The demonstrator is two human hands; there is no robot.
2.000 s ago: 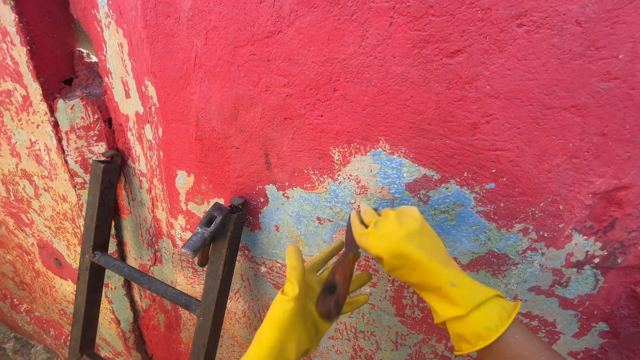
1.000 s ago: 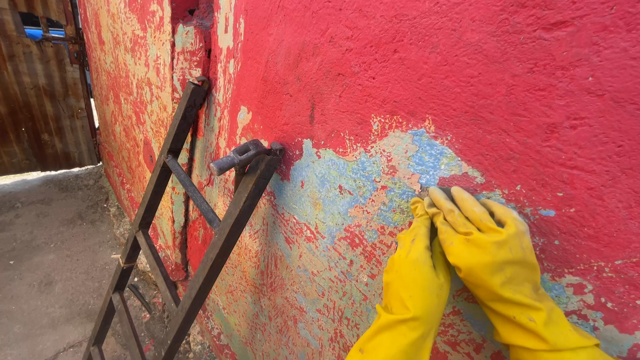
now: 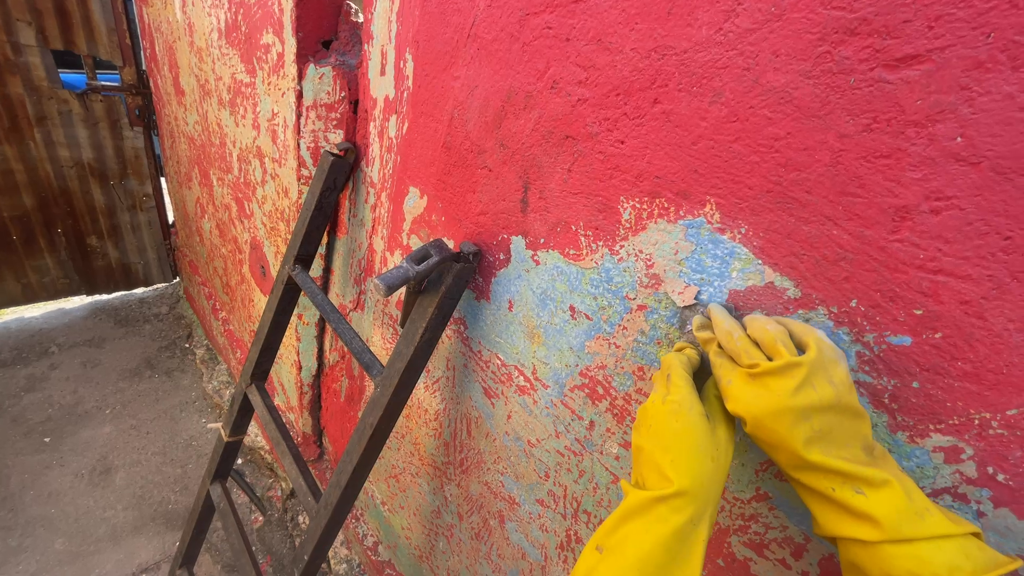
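Note:
The painted wall [image 3: 720,144] is red, with a worn patch of blue, green and tan paint [image 3: 560,312]. My left hand [image 3: 680,432] and my right hand [image 3: 776,376], both in yellow rubber gloves, are close together at the patch's upper right part. Their fingers close around a scraper, of which only a bit of the flat metal blade [image 3: 694,316] shows against the wall; the handle is hidden by the gloves. A curled flake of loose paint [image 3: 680,294] stands just above the blade.
A dark metal ladder [image 3: 400,376] leans on the wall at left, with a hammer [image 3: 416,266] hanging near the top of its right rail. Behind it are a vertical crack in the wall, a dirt floor [image 3: 96,416] and a rusty corrugated metal gate [image 3: 72,176].
Two seconds ago my left hand was spread beside the wooden-handled tool in my right hand; now both hands are closed together at the wall. The view has swung left.

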